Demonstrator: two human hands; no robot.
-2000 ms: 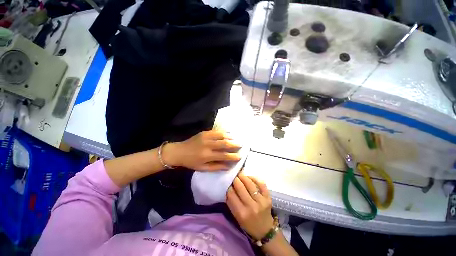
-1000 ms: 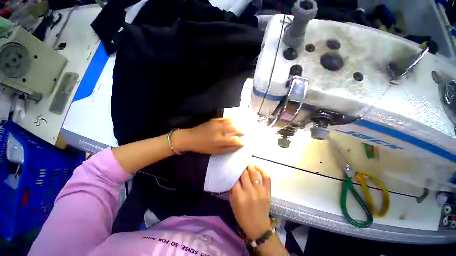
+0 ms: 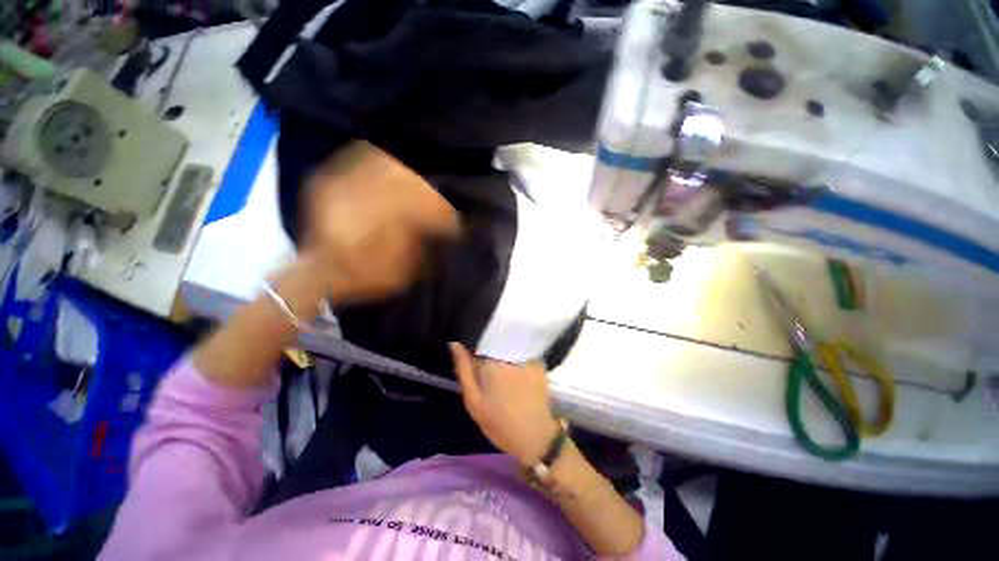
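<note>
The black garment piece (image 3: 460, 99) spreads over the table left of the sewing machine (image 3: 756, 132). A white curved facing (image 3: 542, 252) lies on it, running to the lit needle area. My left hand (image 3: 378, 225) is blurred, over the black cloth left of the facing; whether it grips cloth cannot be told. My right hand (image 3: 506, 400) is at the front end of the facing by the table edge, thumb and fingers at its edge; the fingertips' hold is unclear. The presser foot is hidden in glare.
Scissors (image 3: 816, 367) with green and yellow handles lie on the machine bed, right of the needle. A small green and orange item (image 3: 844, 285) lies behind them. A beige second machine (image 3: 99, 153) stands at far left, with a blue crate (image 3: 66, 405) below it.
My left hand has left the facing near the needle and moved left over the black cloth. My right hand has shifted slightly left. More of the white facing shows, lying flatter.
</note>
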